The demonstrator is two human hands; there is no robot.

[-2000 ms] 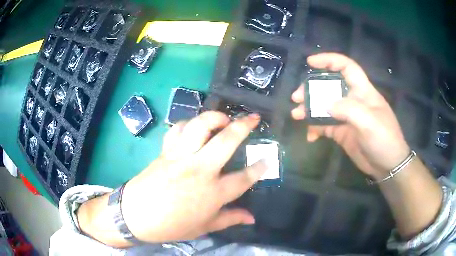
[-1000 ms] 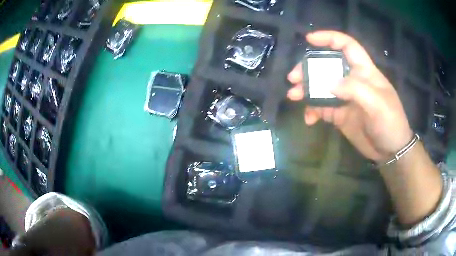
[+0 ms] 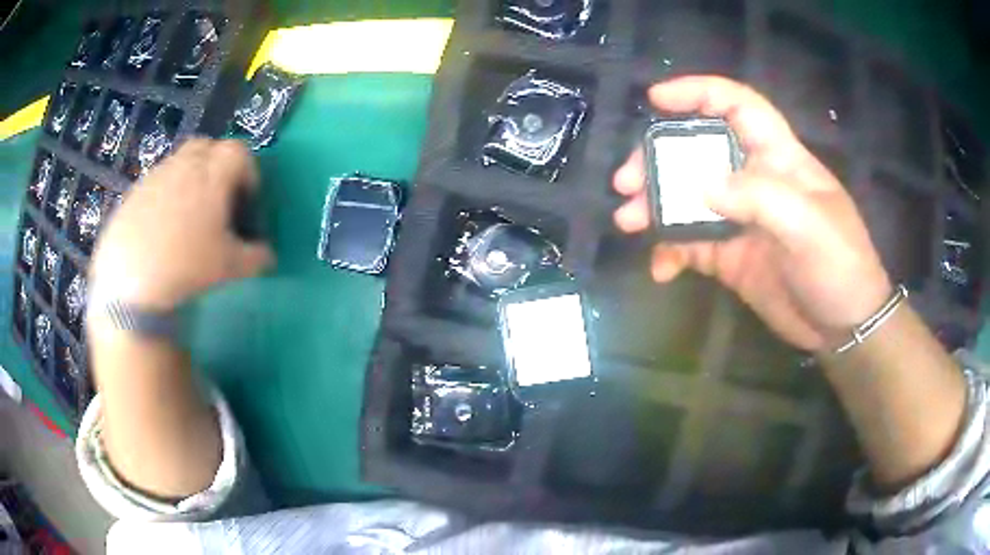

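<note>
My right hand [image 3: 760, 206] holds a black smartwatch unit [image 3: 693, 179] upright above the right foam tray, its screen lit white, thumb at the screen's lower right. A second smartwatch unit [image 3: 547, 338], also lit white, lies on that tray over the pocket dividers, untouched. My left hand [image 3: 179, 233] is blurred, over the gap between the trays and the left tray's edge. A dark, blurred piece, seemingly a smartwatch unit, shows between its fingers and thumb; its face is hidden.
The right foam tray [image 3: 407, 358] has film-wrapped units [image 3: 534, 121] in its left pockets. The left foam tray [image 3: 141, 81] holds several wrapped units. On the green mat [image 3: 315, 325] lie a dark unit [image 3: 362, 222] and a wrapped unit [image 3: 261, 106] near yellow tape [image 3: 358, 47].
My left hand left the lit unit on the right tray, dropped to the lower left edge, and is now up beside the left tray. One unit has gone from the mat. My right hand keeps its unit.
</note>
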